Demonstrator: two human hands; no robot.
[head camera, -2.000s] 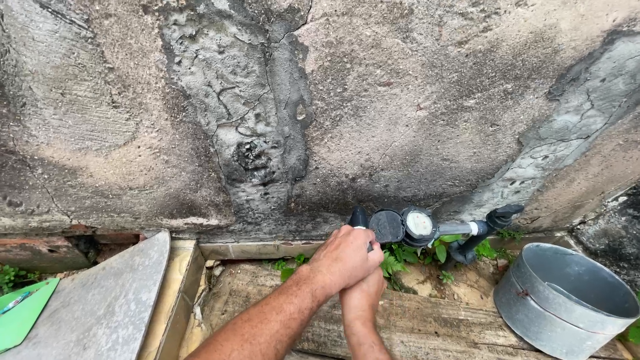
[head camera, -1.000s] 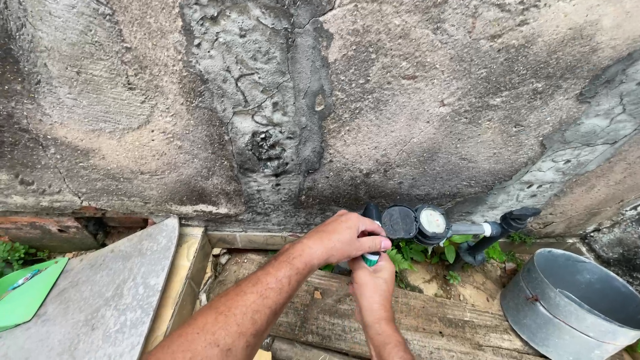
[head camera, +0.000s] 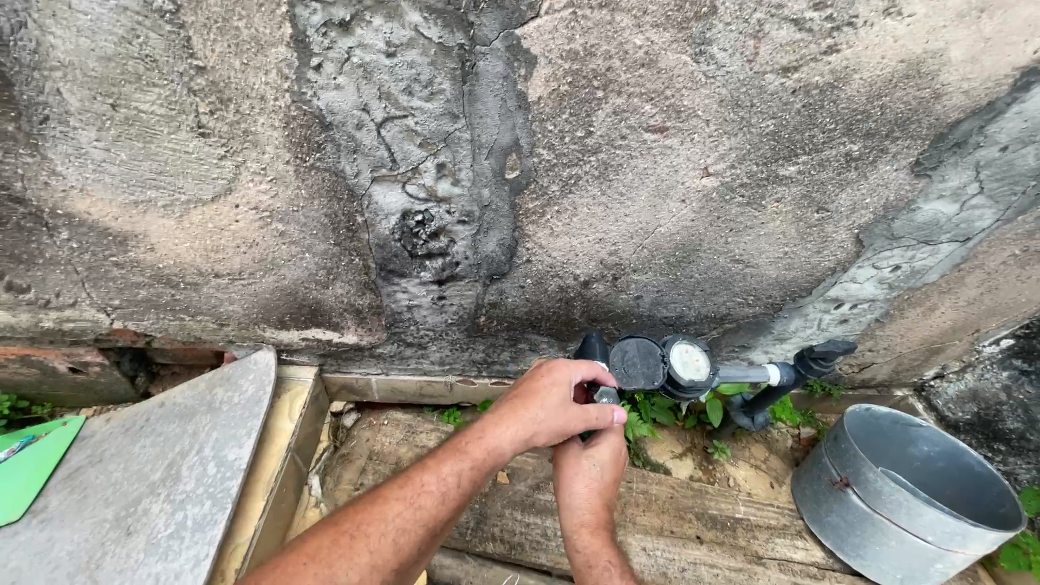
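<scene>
A water meter (head camera: 689, 362) with a round white dial and a raised black lid (head camera: 638, 363) stands low against the wall. Just left of it is a dark pipe elbow (head camera: 592, 349). My left hand (head camera: 546, 402) reaches in from the left, thumb and fingers around a small dark fitting (head camera: 605, 395) beside the elbow. Below it, my right hand (head camera: 591, 465) is closed on a dark piece that my fingers mostly hide. The two hands touch. Whether the two dark parts are one piece I cannot tell.
A grey pipe (head camera: 743, 374) runs right to a dark valve (head camera: 822, 357). A metal bucket (head camera: 890, 496) stands at the right, near wooden planks (head camera: 691, 520). At the left lie a grey slab (head camera: 154, 479) and a green sheet (head camera: 36, 471). The rough wall (head camera: 634, 179) rises behind.
A second ago a green and white thing showed between my hands; now a dark fitting shows there. My left thumb and fingers have shifted around it.
</scene>
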